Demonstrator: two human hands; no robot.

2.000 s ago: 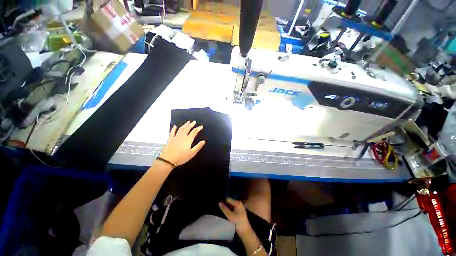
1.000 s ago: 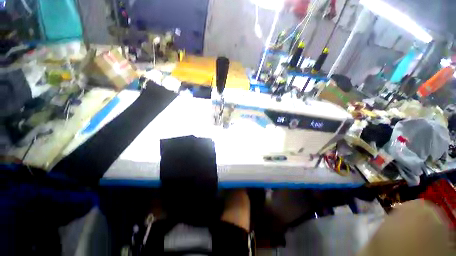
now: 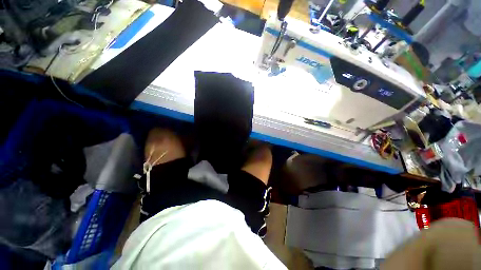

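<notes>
A black fabric panel [image 3: 224,113] lies over the front edge of the white machine table and hangs down between the wearer's knees, its upper end left of and below the needle area. A long black strip [image 3: 153,52] lies slantwise on the table to the left. The white JACK sewing machine [image 3: 316,68] stands behind and right of the panel. No hand touches the panel. My left hand is not in view. A large blurred skin-toned shape is at the lower right edge; I cannot tell whether it is my right hand.
A blue plastic crate [image 3: 92,224] with grey cloth is at the lower left. Stacked grey cut pieces [image 3: 350,224] lie below table level on the right, near a red crate [image 3: 459,211]. Snips [image 3: 317,123] lie at the machine base. Coloured wires [image 3: 384,145] are at the table's right end.
Both hands were on the panel two seconds ago and have left it. The panel still lies over the table edge. The view has tilted up, then back down towards the lap.
</notes>
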